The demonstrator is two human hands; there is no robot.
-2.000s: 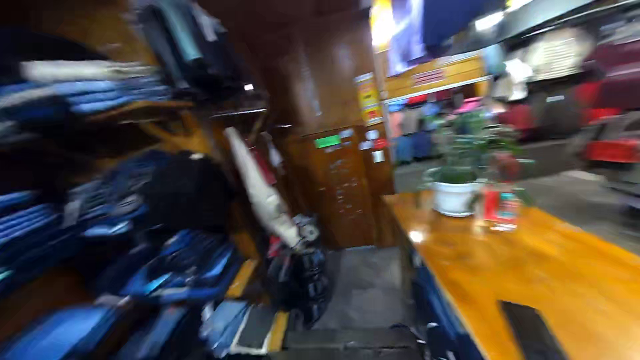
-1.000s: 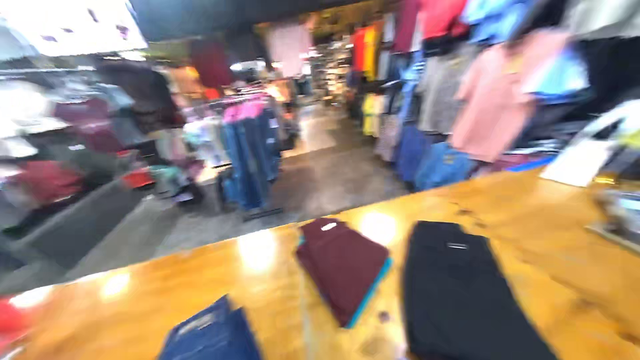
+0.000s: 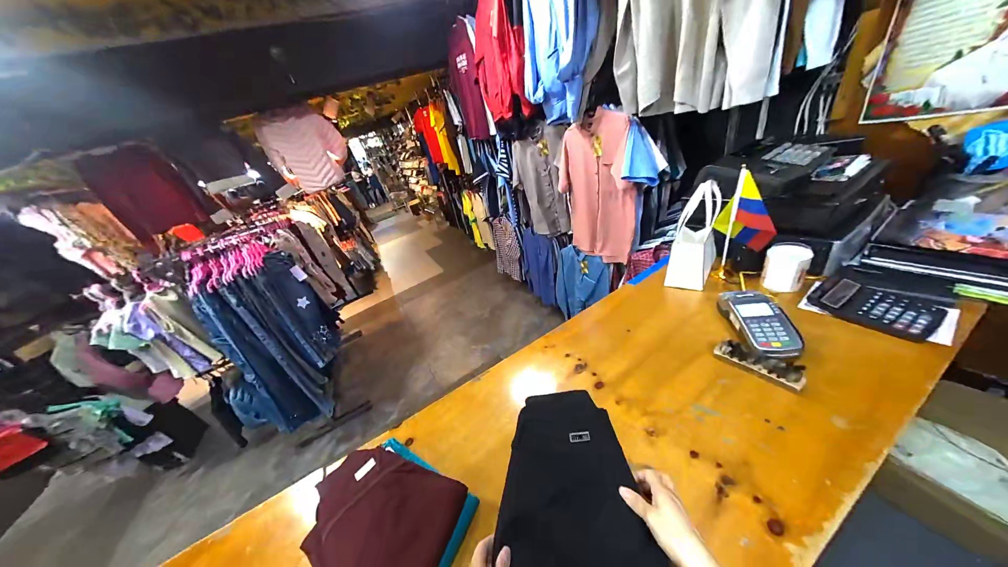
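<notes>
Folded black trousers (image 3: 563,480) lie on the wooden counter (image 3: 669,409), with a small tag near their top. My right hand (image 3: 665,508) grips their right edge, thumb on top. At the bottom edge of the view, my left hand (image 3: 490,554) is at their lower left side; only its fingertips show, so its hold cannot be made out. To the left of the trousers lies a folded maroon garment (image 3: 390,508) on top of a teal one (image 3: 461,535), which shows along the edge.
A card terminal (image 3: 761,323), a calculator (image 3: 882,305), a white paper bag (image 3: 693,248), a small flag (image 3: 746,211) and a white cup (image 3: 786,266) stand on the counter's far right. Beyond the counter are clothes racks (image 3: 260,331) and hanging shirts (image 3: 598,185).
The view has swung widely across the shop. Both hands have come into view at the black trousers, which lay untouched on the counter one second ago.
</notes>
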